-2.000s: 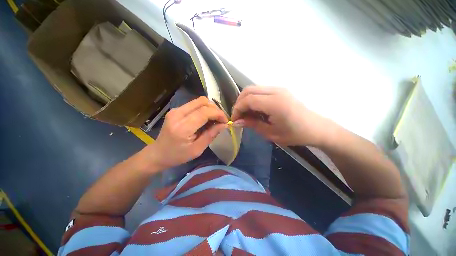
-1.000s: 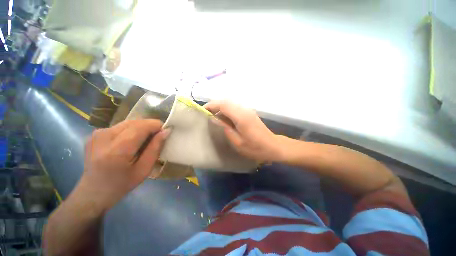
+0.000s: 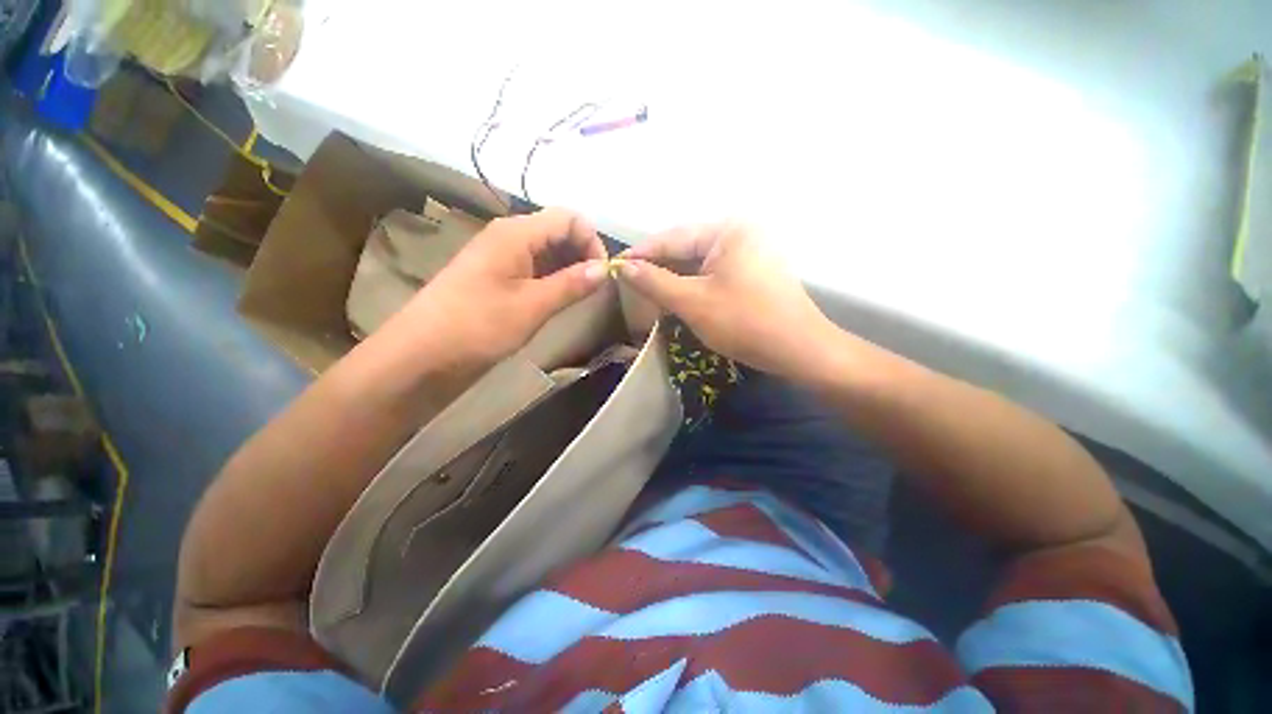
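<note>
A beige bag lies over my lap with its mouth open, showing a darker inside and an inner pocket. Its far corner is between my hands. My left hand and my right hand meet at that corner. Both pinch a short yellow binding tail between thumb and fingers, just off the table's near edge. The rest of the binding is mostly hidden by the hands.
A white table runs beyond my hands, with a purple tube and dark cord on it. An open cardboard box holds beige bags at the left. Yellow scraps lie below the table edge. Clear plastic is at the far left end.
The bag has turned so its open mouth faces me and its body reaches over my lap. My hands have come together at a yellow corner. The view has shifted.
</note>
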